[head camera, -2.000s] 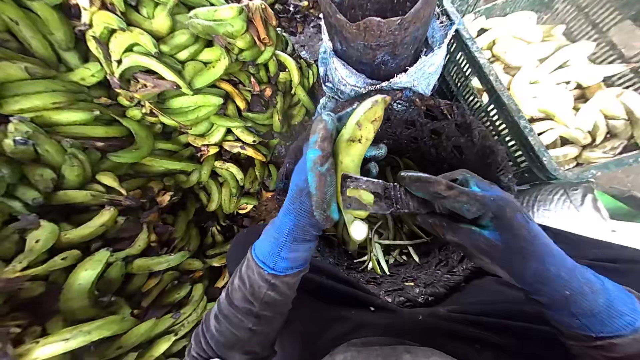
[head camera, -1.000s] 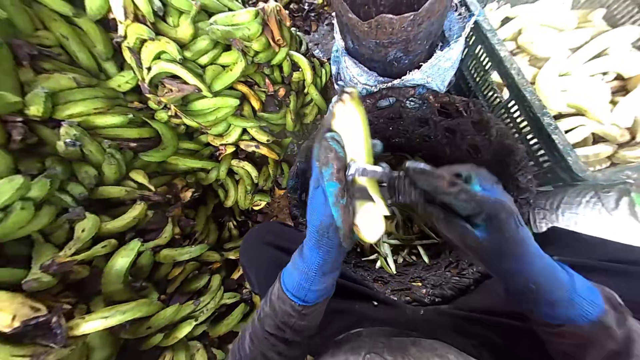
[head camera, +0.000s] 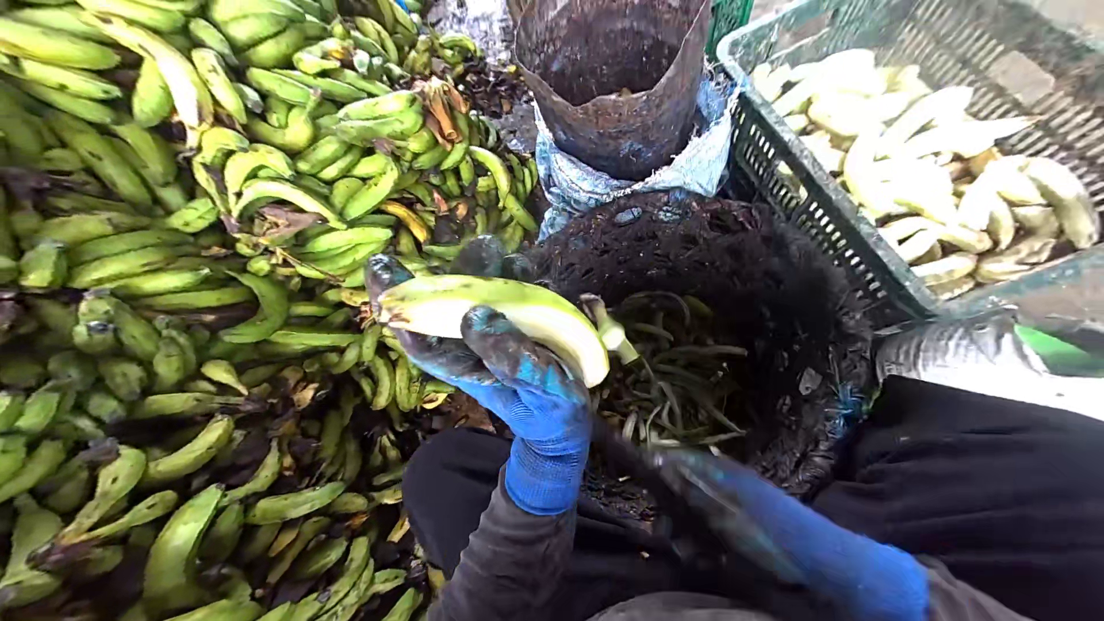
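A partly peeled green plantain (head camera: 500, 315) lies across the fingers of my left hand (head camera: 509, 362), in a stained blue glove, with the thumb on its near side. Pale flesh shows along its lower side. My right hand (head camera: 716, 492), gloved too and blurred, is low and to the right, apart from the plantain. A dark, blurred shape extends from it toward my left wrist; the knife seen earlier cannot be made out clearly. Just beyond the plantain's right end is a cut stem piece (head camera: 612, 332), above a dark basket (head camera: 759, 259) with peel strips (head camera: 664, 371) inside.
Green plantains (head camera: 285, 190) are heaped all along the left side. A rusty, open-topped metal cylinder (head camera: 612, 86) wrapped in a blue-white sack (head camera: 561, 181) stands behind the basket. At the right, a green plastic crate (head camera: 828, 194) holds peeled plantains (head camera: 931, 172).
My left hand has turned the plantain from upright to roughly crosswise. My right hand has drawn away from it, down toward my lap. More peel is off, and a stem piece is now apart.
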